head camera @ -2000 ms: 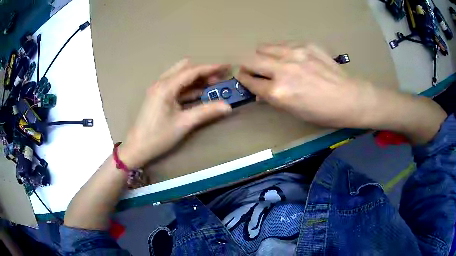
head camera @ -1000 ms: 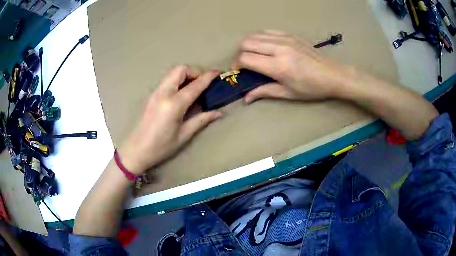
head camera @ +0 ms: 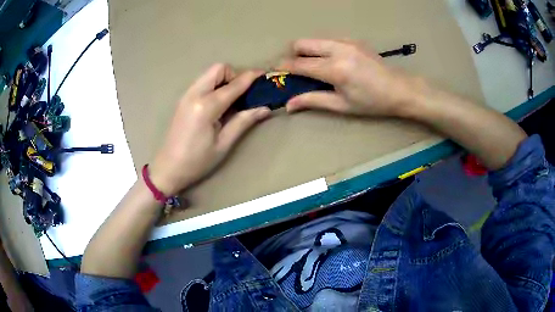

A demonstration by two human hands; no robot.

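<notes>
A black housing [head camera: 275,93] is held between both hands above the brown mat. Red, orange and yellow wires [head camera: 279,80] show at its upper middle edge, beside a small cream piece. My left hand [head camera: 210,125] grips its left end, fingers on the far side and thumb on the near side. My right hand [head camera: 350,79] grips its right end in the same way. A black cable with a small plug [head camera: 408,50] sticks out beyond my right hand. The fingers hide both ends of the housing.
Open subassemblies with yellow batteries and green boards lie in a heap [head camera: 36,146] on the white sheeting at left. Another heap [head camera: 517,24] lies at far right. The brown mat [head camera: 292,158] lies under my hands. Part of another person's arm [head camera: 15,283] shows at lower left.
The housing face with a square mark and round shapes, seen two seconds ago, is turned out of view; wires show instead. Since one second ago, both hands and housing have shifted slightly up.
</notes>
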